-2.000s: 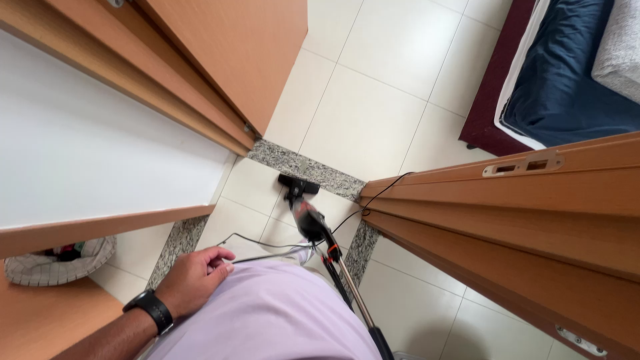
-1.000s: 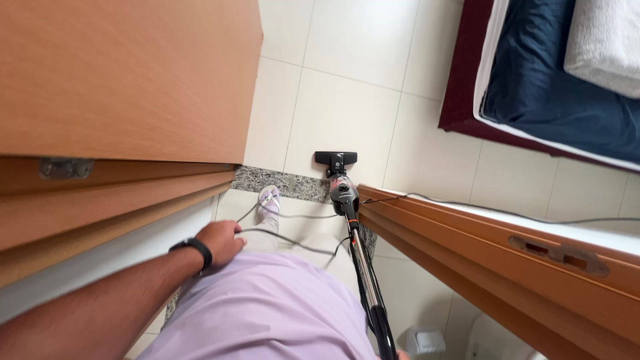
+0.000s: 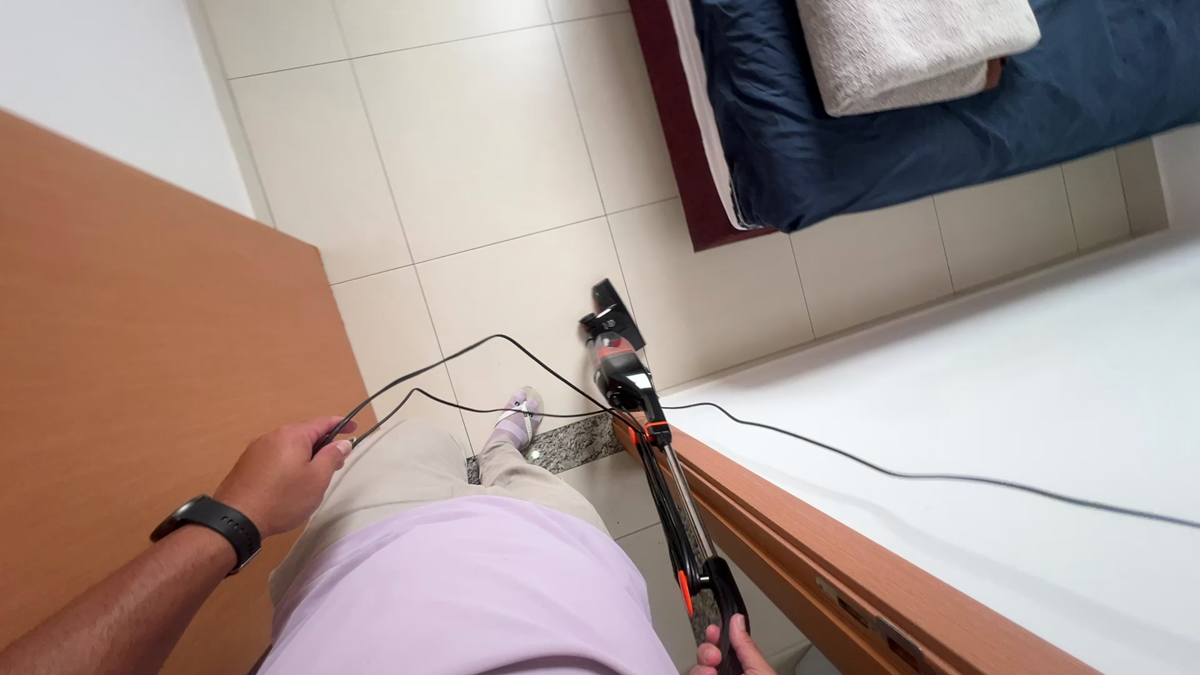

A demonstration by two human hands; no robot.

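Observation:
My left hand [image 3: 292,469], with a black watch on its wrist, pinches the black power cord [image 3: 502,337] beside the door. Two strands of cord run from its fingers to the stick vacuum cleaner [image 3: 626,375]. At the bottom edge, my right hand [image 3: 733,651] is closed around the vacuum's black handle [image 3: 727,600]; part of this hand is cut off by the frame. The floor head [image 3: 616,314] lies on the pale tiles inside the room, tilted to one side. More cord is bundled along the metal tube, and another stretch crosses in front of the white wall to the right.
A wooden door [image 3: 159,375] stands at the left. The wooden door frame [image 3: 844,562] borders the lower right, near the vacuum's tube. A granite threshold [image 3: 572,445] crosses the doorway. A bed with dark blue bedding [image 3: 900,159] and a folded light blanket [image 3: 919,47] is at the upper right.
The floor head has moved from the threshold onto the room's tiles. My left hand now holds the cord up in a raised loop. The view has moved forward and turned through the doorway.

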